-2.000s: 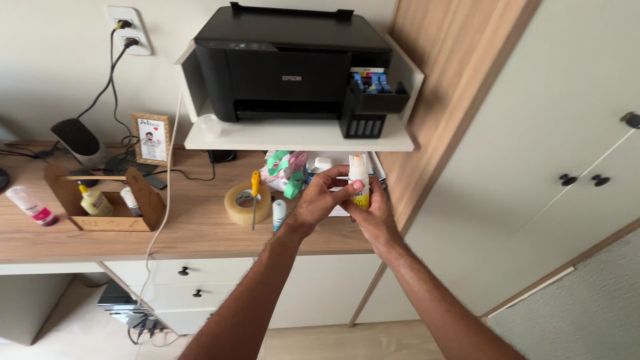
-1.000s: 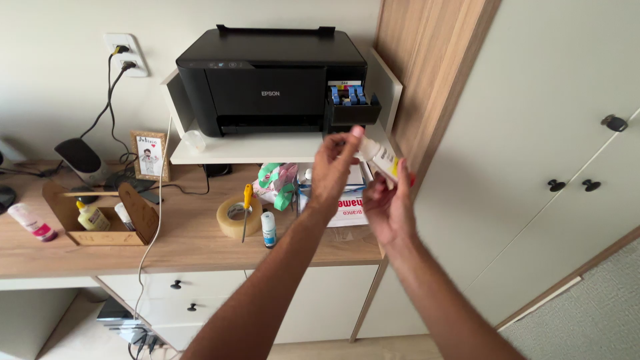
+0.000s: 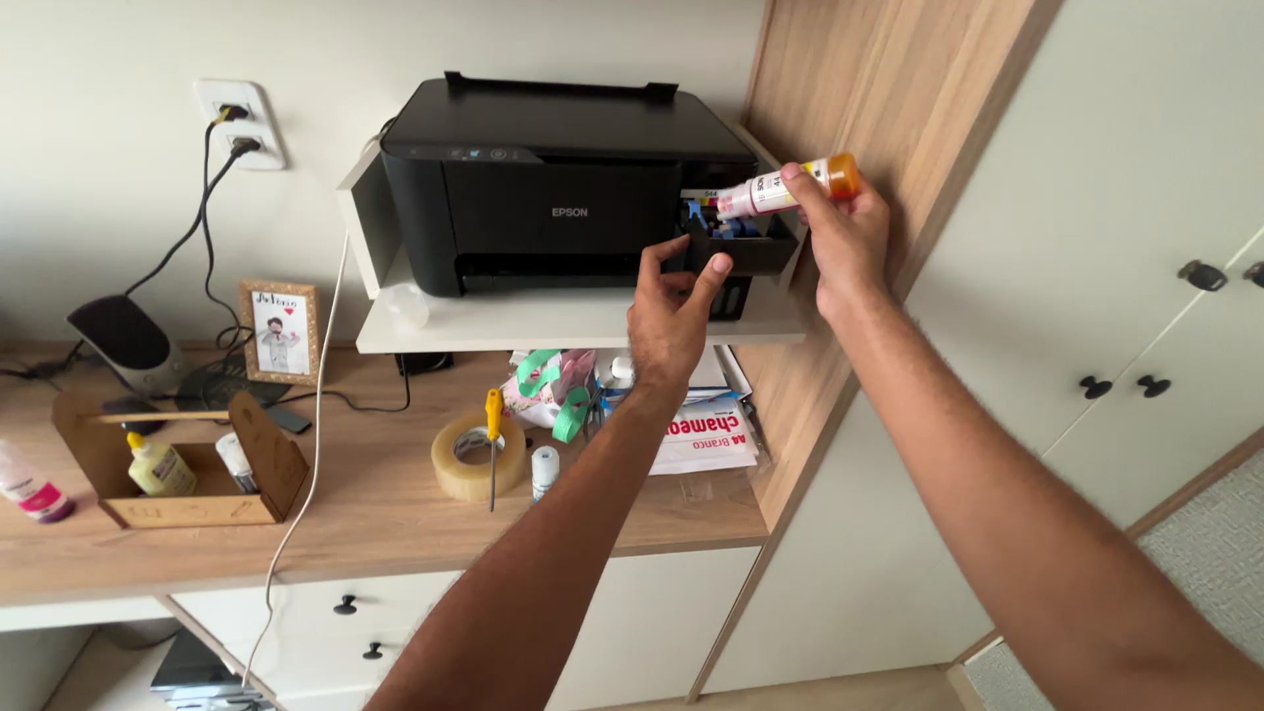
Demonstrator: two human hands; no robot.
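A black Epson printer (image 3: 570, 178) stands on a white shelf, its ink tank compartment (image 3: 755, 252) swung open at the front right. My right hand (image 3: 849, 222) grips a yellow ink bottle (image 3: 775, 191), tilted nearly flat, its clear nozzle end pointing left and down over the tanks. Blue tank caps (image 3: 731, 229) show beneath the nozzle; whether the two touch cannot be told. The fingers of my left hand (image 3: 676, 306) are at the left front edge of the compartment, thumb and forefinger apart; whether they pinch it is unclear.
Below the shelf, the desk bears a tape roll (image 3: 449, 464), a yellow-handled screwdriver (image 3: 494, 425), a small bottle (image 3: 544, 472), a paper packet (image 3: 706, 439) and a wooden caddy (image 3: 193, 509). A pink-labelled bottle (image 3: 38, 489) lies at far left. A white cable (image 3: 321, 395) hangs down in front.
Both hands have moved up from in front of the shelf to the printer's open compartment. The bottle, earlier held between them, is in my right hand, with its nozzle end over the tanks.
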